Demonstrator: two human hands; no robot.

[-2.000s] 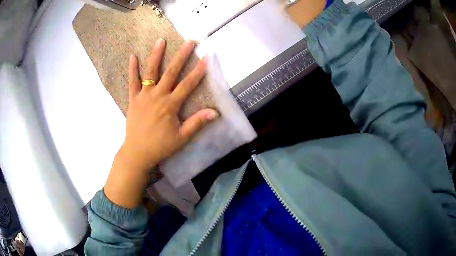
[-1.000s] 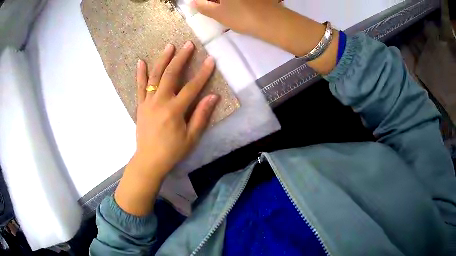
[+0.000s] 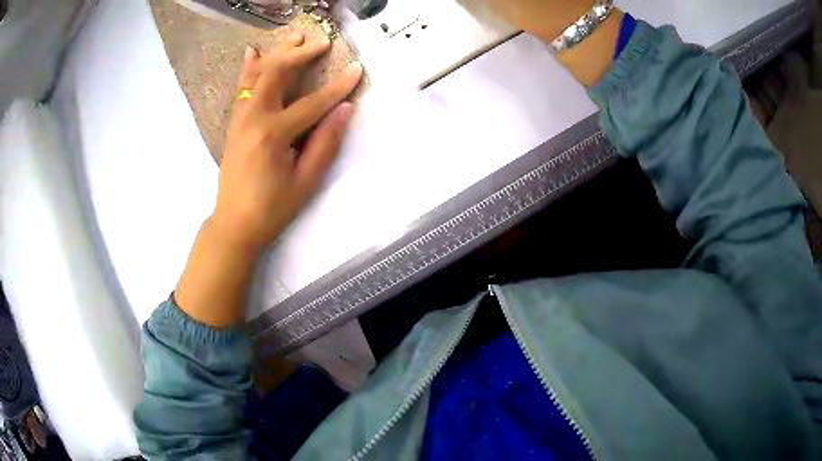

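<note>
The brown-beige flecked cloth panel (image 3: 194, 54) lies flat on the white table at the upper left, its far part cut off by the top edge. My left hand (image 3: 284, 126) rests on its near part, fingers spread a little, palm down. The shiny metal parts of the sewing machine (image 3: 306, 18) stand at the cloth's upper right end. My right hand (image 3: 527, 13) is at the top edge, mostly cut off; its fingers are out of the picture. Thin white backing by my left hand is hard to tell from the table.
A thick white pile of soft material (image 3: 54, 270) lies at the left. The grey ruler band (image 3: 451, 234) runs along the table's front edge. The bed cover's dark line and small holes lie right of the machine parts.
The cloth panel and backing have moved up and away under the machine parts, uncovering the ruler edge. My left hand has shifted up-left with them. My right hand has moved away to the upper right.
</note>
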